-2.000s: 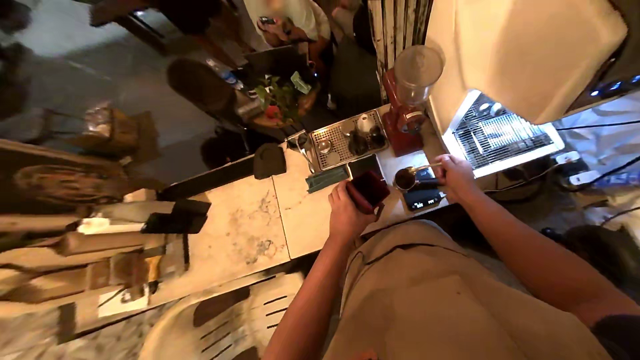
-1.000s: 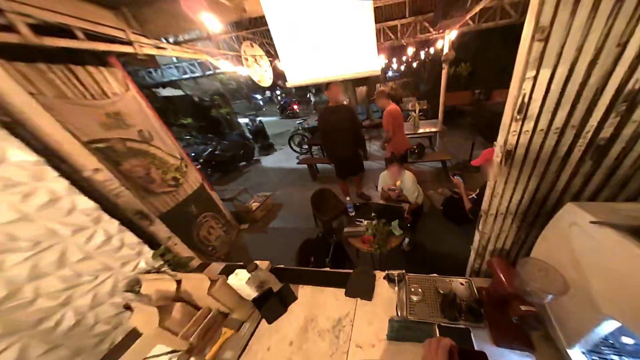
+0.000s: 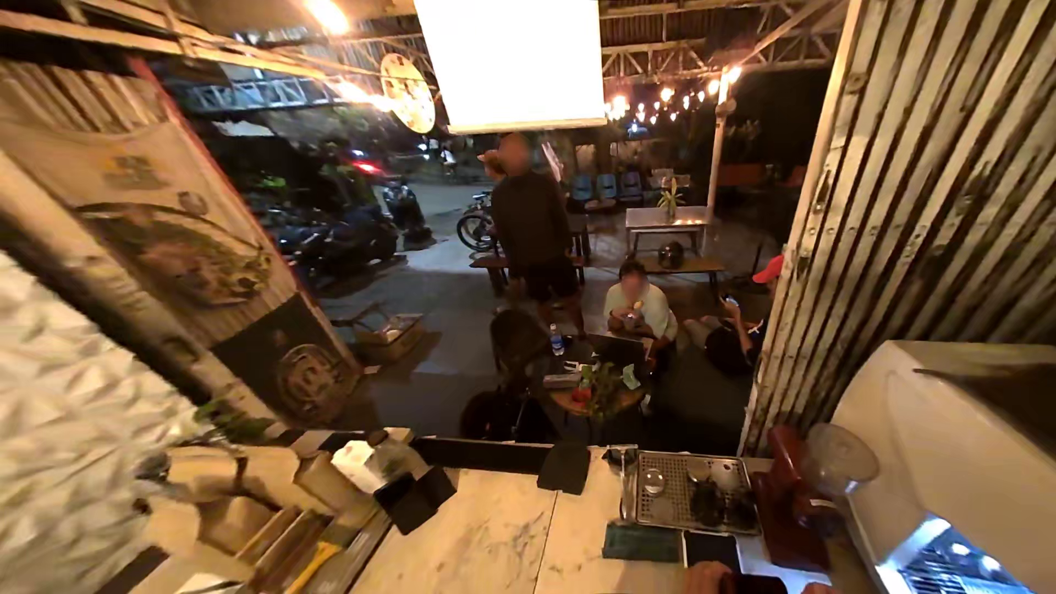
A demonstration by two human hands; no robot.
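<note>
At the bottom edge, the fingers of my left hand [image 3: 706, 577] lie against a dark object [image 3: 752, 584], mostly cut off by the frame. Only a sliver of my right hand [image 3: 818, 588] shows, just right of that object; its grip is hidden. Directly beyond my left hand is a black flat pad [image 3: 711, 550], with a dark green tray or mat [image 3: 642, 542] to its left. Behind them a perforated metal tray [image 3: 672, 516] holds a small glass and dark vessels. A red coffee grinder [image 3: 784, 511] with a clear hopper stands at the right.
A white machine [image 3: 932, 429] with a lit interior is at the right, beside a folding metal shutter [image 3: 916, 206]. Cardboard boxes [image 3: 223, 528] and a black card-like device [image 3: 412, 499] occupy the counter's left. Beyond the counter, one person stands and others sit near a round table [image 3: 596, 403].
The view has tilted up strongly from the counter to the seating area. Two seconds ago my left hand held a dark red container and my right a handled vessel by the scale. A standing person in orange is no longer plainly visible.
</note>
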